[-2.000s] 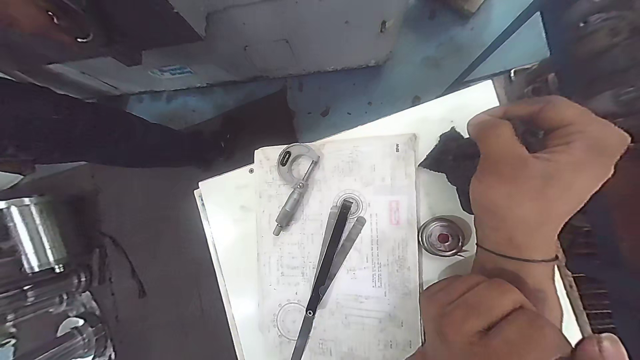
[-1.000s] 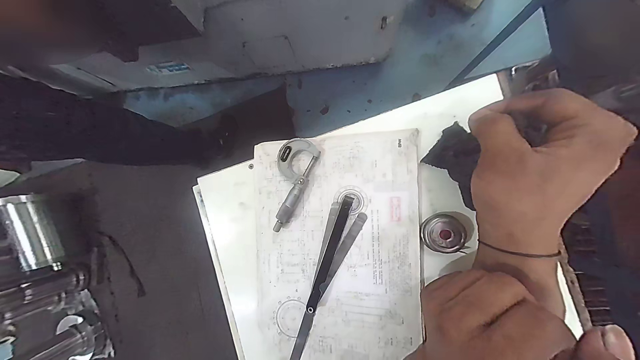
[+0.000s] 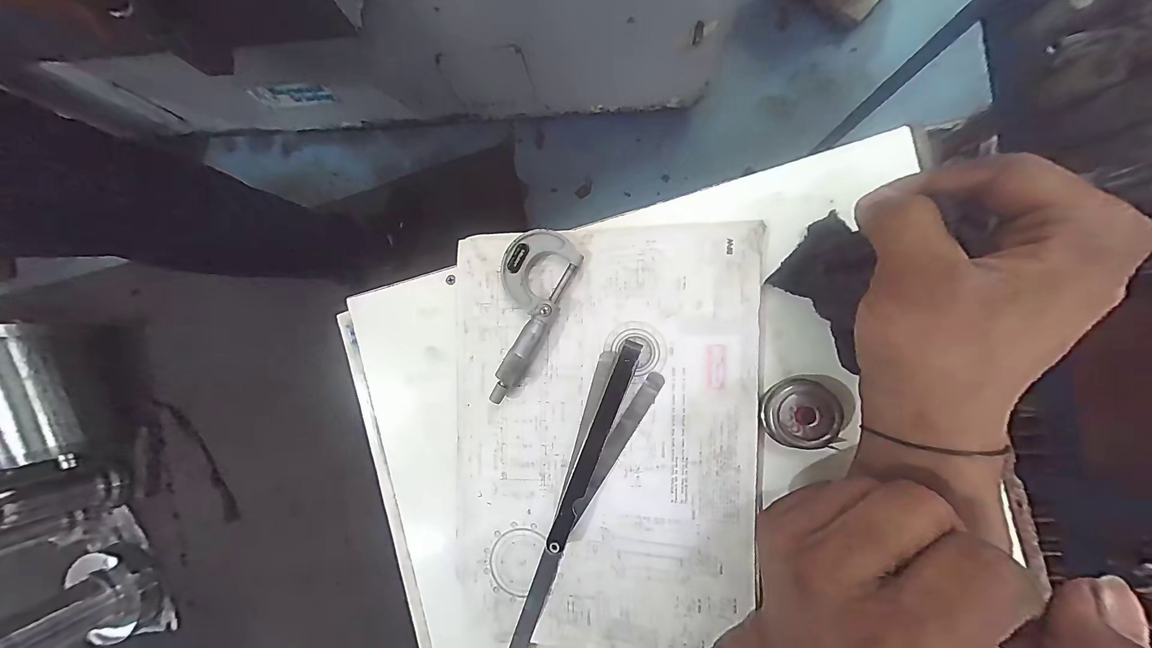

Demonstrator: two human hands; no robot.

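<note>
An outside micrometer lies on a worn technical drawing sheet. Across the same sheet runs a narrow black hinged strip with a rivet, its shadow or a second blade beside it. My right hand, a thin dark band on its wrist, is curled over a black cloth; its finger undersides are hidden. Lower down, my left hand is bent in front of my right forearm, with its palm out of sight. Left of my right wrist sits a round metal part with a red centre.
A white board lies under the sheet. Shiny machined metal cylinders stand at the left edge. A dark-clothed limb reaches in from the left. A grey machine base rises beyond a blue floor.
</note>
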